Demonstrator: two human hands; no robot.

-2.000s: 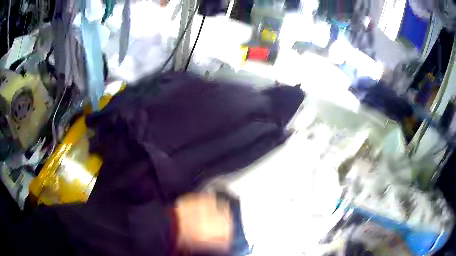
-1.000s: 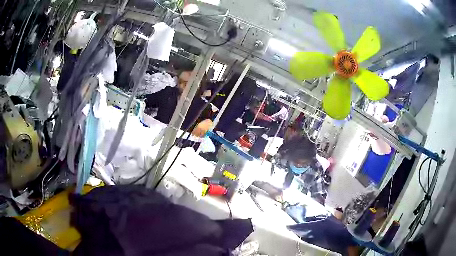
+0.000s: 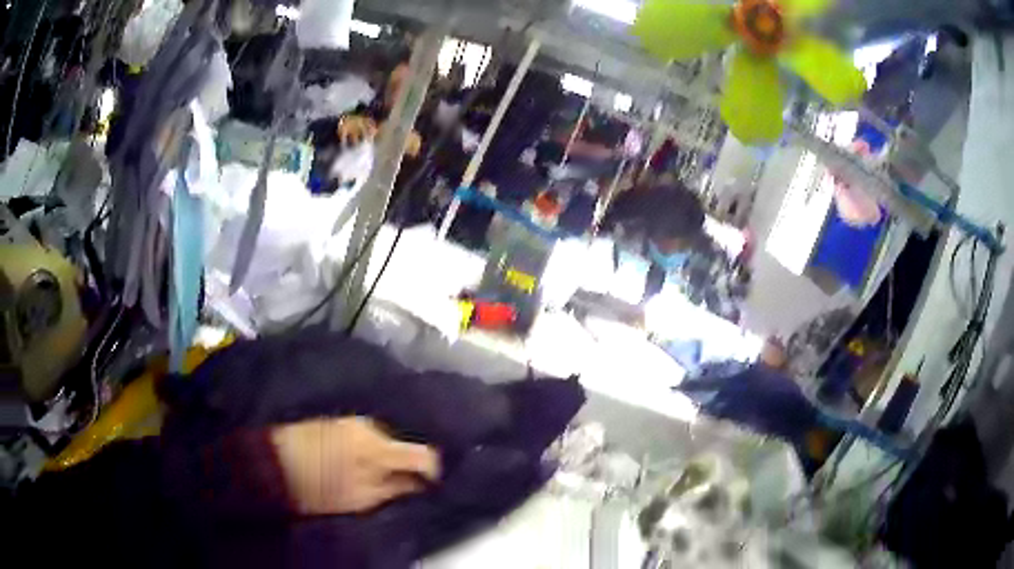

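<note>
A large dark navy, purple-looking garment (image 3: 467, 411) lies heaped across the lower left and middle. My left hand (image 3: 350, 465) reaches in from the left in a dark sleeve with a reddish cuff. It lies over the garment with its fingers bent into the cloth; the fingertips are blurred and partly lost in the dark folds. My right hand is not in view. No sewing machine head or needle area shows in front of me.
A yellow glossy bundle (image 3: 117, 417) lies left of the garment. A beige machine (image 3: 42, 317) stands far left. Grey and light blue strips (image 3: 187, 261) hang there. A red spool (image 3: 493, 315) and a person (image 3: 662, 228) are beyond. Pale crumpled pieces (image 3: 695, 506) lie lower right.
The view swung up, then partly down again; the green fan now sits at the top edge. My left hand, out of view one second ago, is visible over the garment.
</note>
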